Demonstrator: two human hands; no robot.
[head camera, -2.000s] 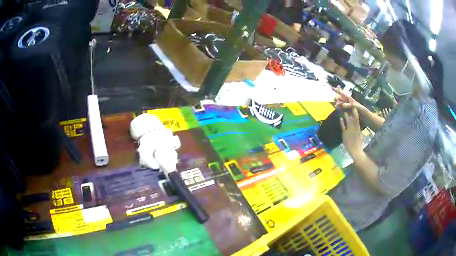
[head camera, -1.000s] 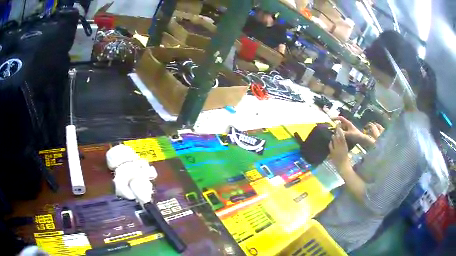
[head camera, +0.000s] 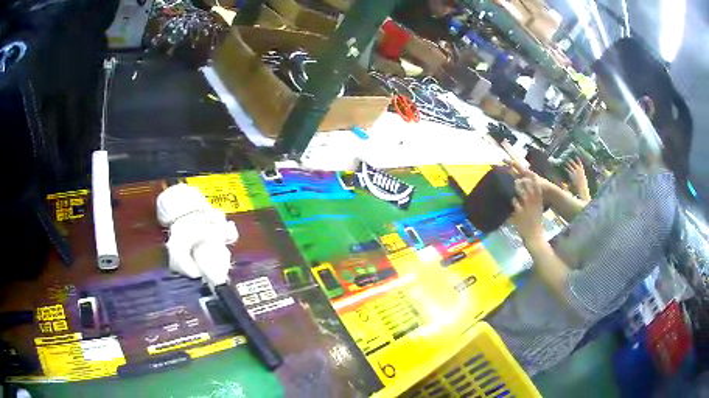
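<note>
Neither of my hands is clearly in view. A crumpled white cloth bundle lies on the printed bench sheets, with a black handle running from it towards the lower right. A white rod-handled tool lies left of it, its thin metal shaft pointing away from me. A dark pile of black goods fills the left edge, with part of a white ring showing at its top left. The pile is blurred and cut off by the picture's edge.
A yellow slotted crate stands at the bench's lower right edge. A neighbouring person holds a dark piece. An open carton stands behind a green post. A black-and-white striped bundle lies on the sheets.
The view has shifted, showing less of the black pile. A small pale blurred shape at the lower left edge one second ago is gone. The neighbour's hands and dark piece have moved slightly.
</note>
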